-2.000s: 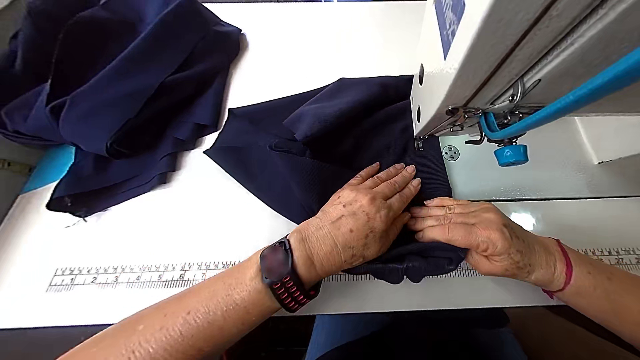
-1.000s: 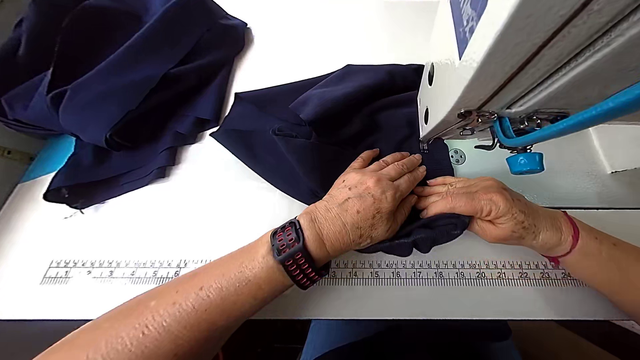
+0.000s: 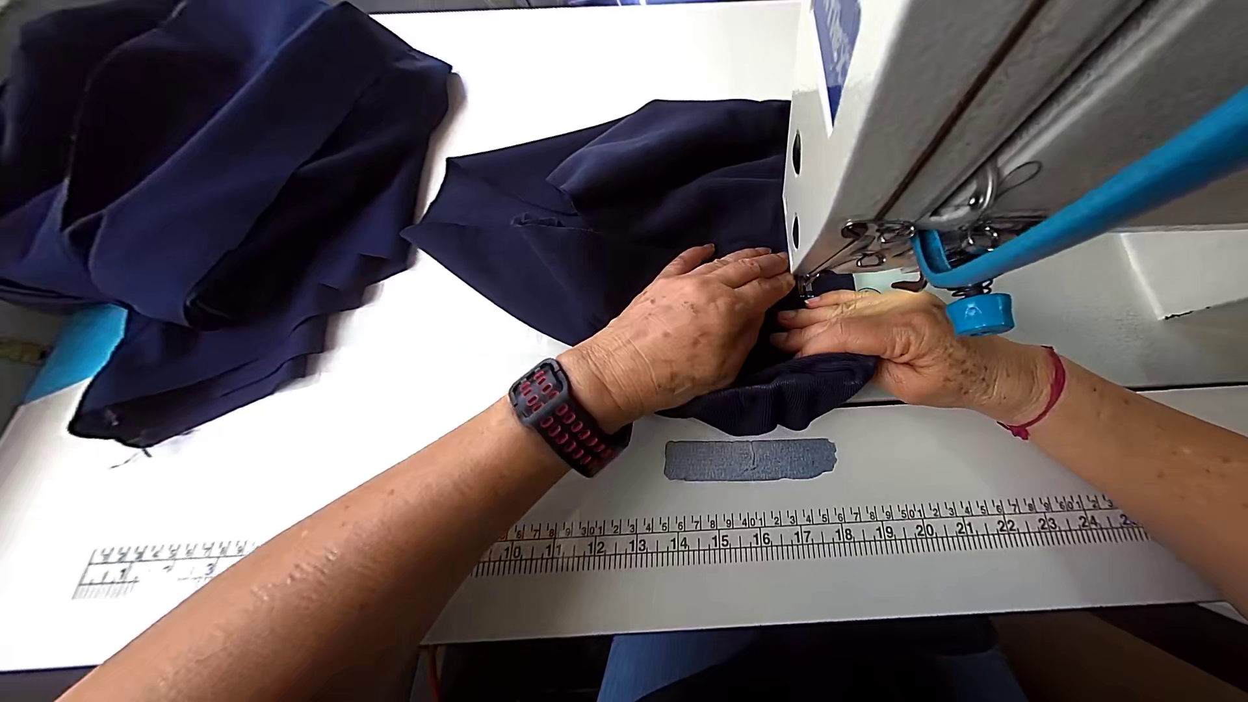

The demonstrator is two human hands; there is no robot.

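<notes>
Navy blue fabric [image 3: 604, 205] lies on the white table, its right part under the presser foot [image 3: 806, 287] of a white sewing machine [image 3: 907, 107]. My left hand [image 3: 697, 327] rests on the fabric just left of the foot, palm down, fingers nearly together. Close in front of the foot, my right hand [image 3: 877, 341] has its fingertips on the same fabric, and a gathered, ribbed-looking edge [image 3: 780, 395] bulges out below both hands. The right thumb is partly hidden, so a pinch on the cloth cannot be made out. The needle is not clearly visible.
A heap of navy fabric [image 3: 244, 166] lies at the left, over a blue patch [image 3: 83, 351]. A printed ruler scale [image 3: 799, 541] runs along the front edge, with a grey-blue strip [image 3: 751, 459] above it. A blue lever [image 3: 1092, 210] crosses the machine at right.
The fabric and both my hands have moved closer in to the machine's presser foot. The grey-blue strip on the table now shows below the cloth.
</notes>
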